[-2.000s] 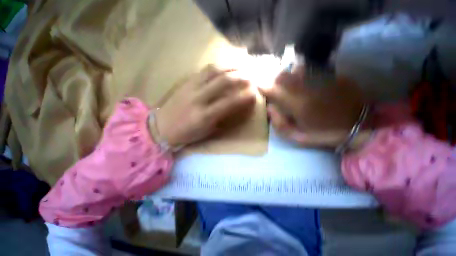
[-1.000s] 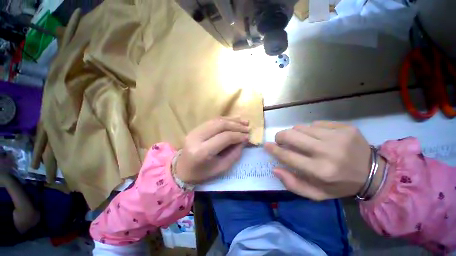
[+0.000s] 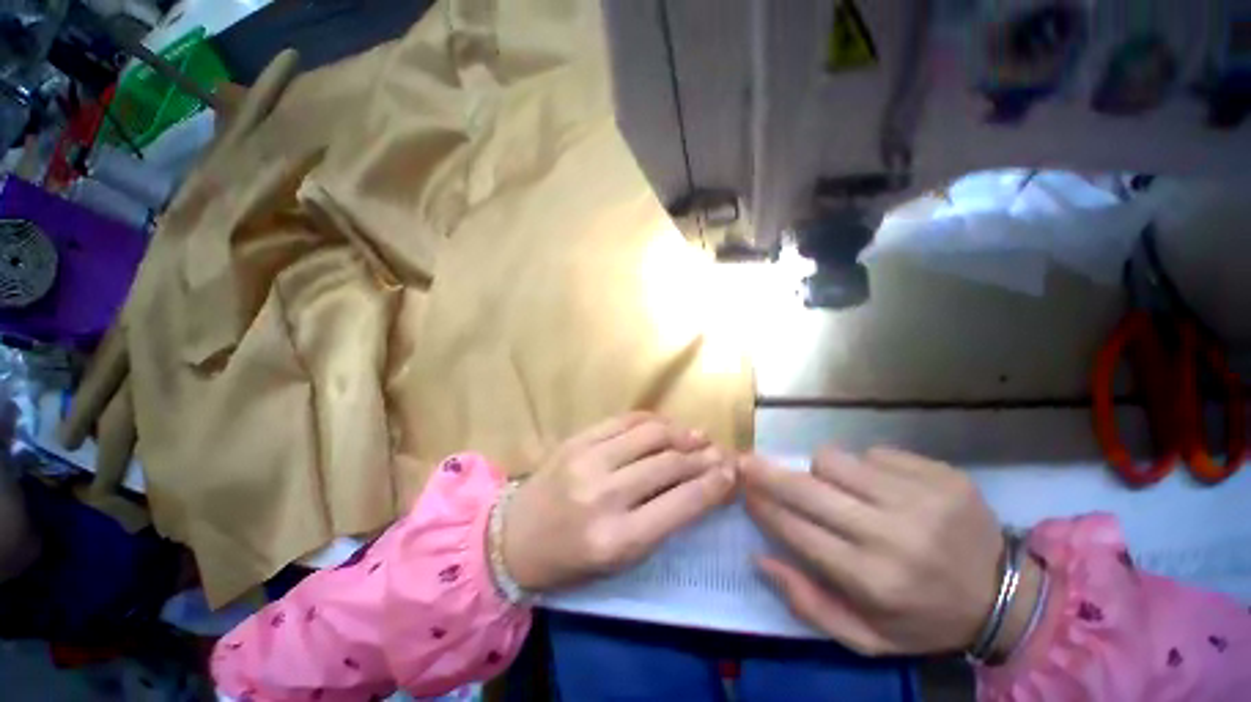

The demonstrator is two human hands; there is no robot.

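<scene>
A tan-gold fabric panel (image 3: 549, 288) lies spread from the needle area to the left, heaped in folds at its far left. My left hand (image 3: 617, 494) rests on the panel's near right corner, fingertips pinching its edge. My right hand (image 3: 885, 542) is beside it, its fingertips touching the same edge. The sewing machine head (image 3: 768, 110) stands above. Its presser foot and needle are lost in the lamp glare.
Orange-handled scissors (image 3: 1166, 398) lie on the bed at the right. A printed ruler strip (image 3: 686, 573) runs along the table's front edge. White crumpled material (image 3: 981, 226) lies behind the bed. A green basket (image 3: 172, 89) and a purple machine end (image 3: 76, 261) are at the far left.
The view has shifted, showing more of the machine head. My right hand's fingertips have come against the cloth edge by my left fingers. Both hands have left the needle area since the earliest frame.
</scene>
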